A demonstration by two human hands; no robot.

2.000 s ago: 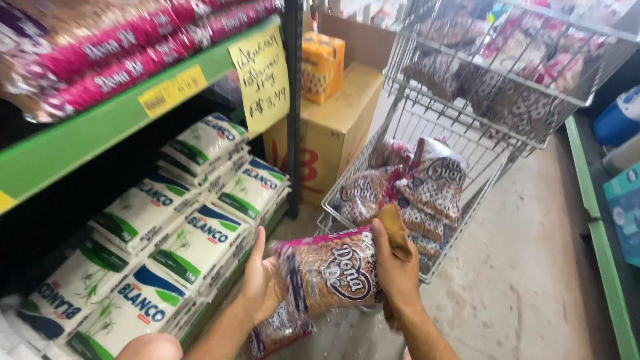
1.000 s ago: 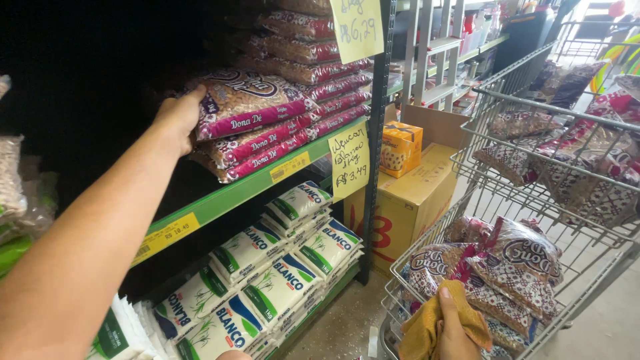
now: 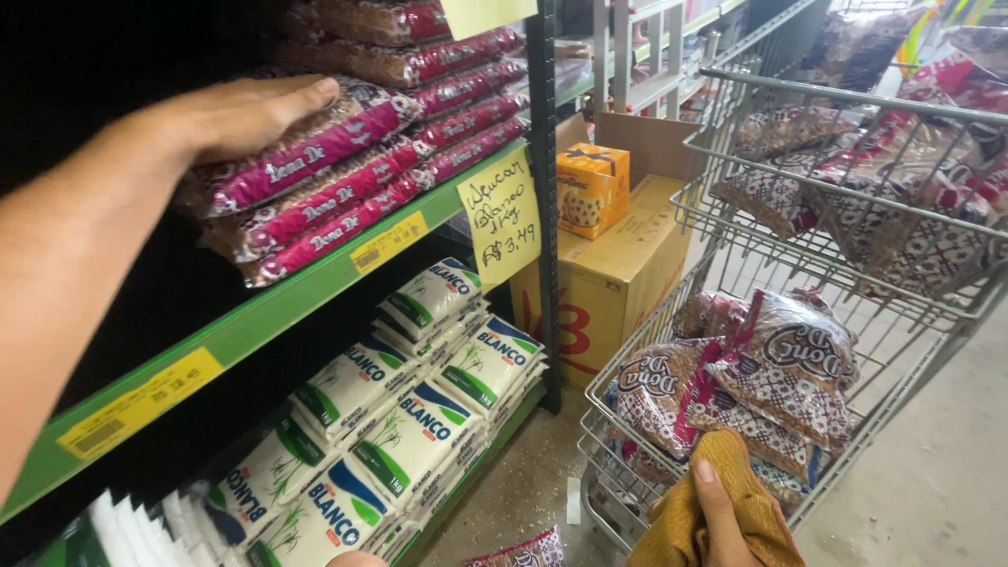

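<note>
My left hand [image 3: 256, 114] lies flat with its palm down on the top bag of beans [image 3: 315, 153], the uppermost of a short pile of pink-edged plastic bags on the green shelf. Its fingers point right and are not wrapped around the bag. At the lower right, my right hand [image 3: 720, 512] holds a mustard-yellow cloth [image 3: 740, 480], thumb on top, in front of the cart's lower basket. Similar bags of beans [image 3: 795, 362] lie in that basket, close beyond the cloth. A taller stack of these bags [image 3: 468, 94] stands right of the pile.
White sugar packs [image 3: 413, 433] fill the lower shelf. A wire shopping cart [image 3: 890, 315] with bags in both baskets stands right. Beside the black shelf post [image 3: 545, 205] are a cardboard box [image 3: 622, 276] and an orange box [image 3: 592, 189]. Another bag [image 3: 520, 551] lies on the floor at the bottom edge.
Two seconds ago both hands held a bag of beans near the cart. My left hand is now on the shelf pile, having moved from the top bag's left end onto its top since one second ago.
</note>
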